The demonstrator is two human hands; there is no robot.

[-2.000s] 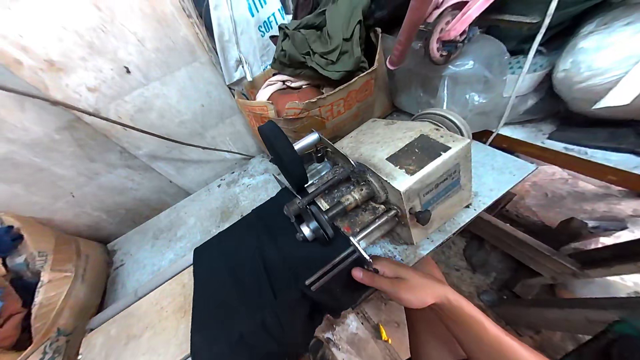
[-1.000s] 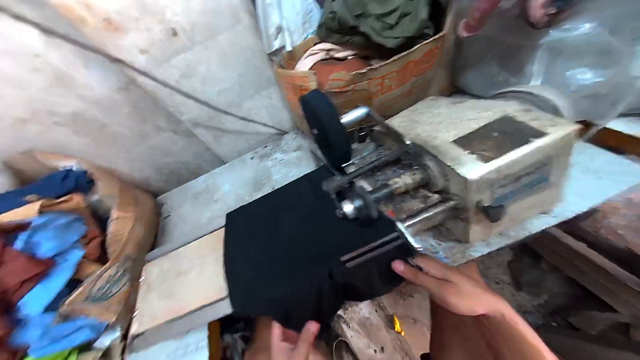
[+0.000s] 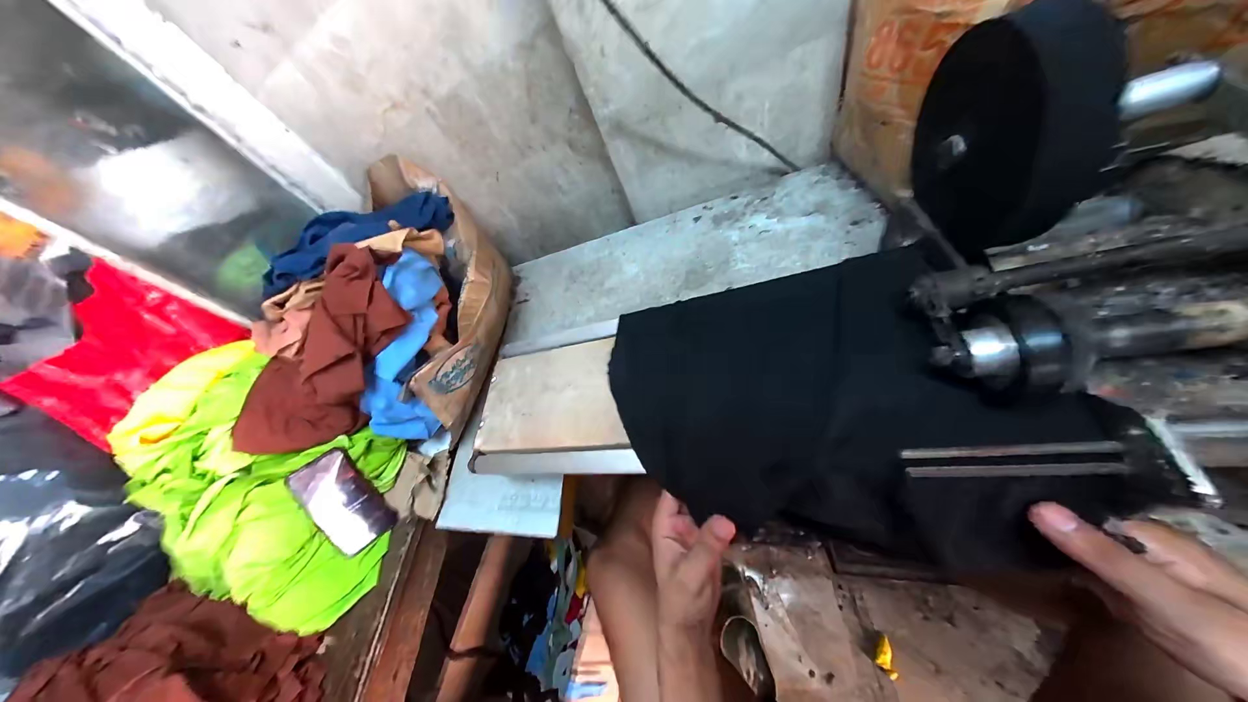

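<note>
Black fabric [image 3: 770, 380] lies spread over the table and runs under the parts of a fabric-cutting machine [image 3: 1004, 341] at the right. A roll of black fabric strip [image 3: 1014, 127] stands upright on the machine's holder. My left hand [image 3: 687, 565] is at the fabric's near left edge, its thumb and fingertips against the hem; whether it pinches the cloth is unclear. My right hand [image 3: 1141, 575] is at the near right edge, thumb on top of the fabric, fingers partly hidden. Two parallel metal bars [image 3: 1014, 458] lie across the fabric between my hands.
A cardboard box [image 3: 478, 302] of mixed cloth scraps stands left of the metal table [image 3: 682, 249]. Lime-green fabric [image 3: 263, 536] with a phone [image 3: 341, 502] on it lies beside the box. Brown cloth [image 3: 166, 653] is at the lower left. A cable [image 3: 682, 88] runs along the wall.
My left hand, out of view two seconds ago, has come to the fabric's near edge. My right hand remains by the near right edge. The view has swung left and closer.
</note>
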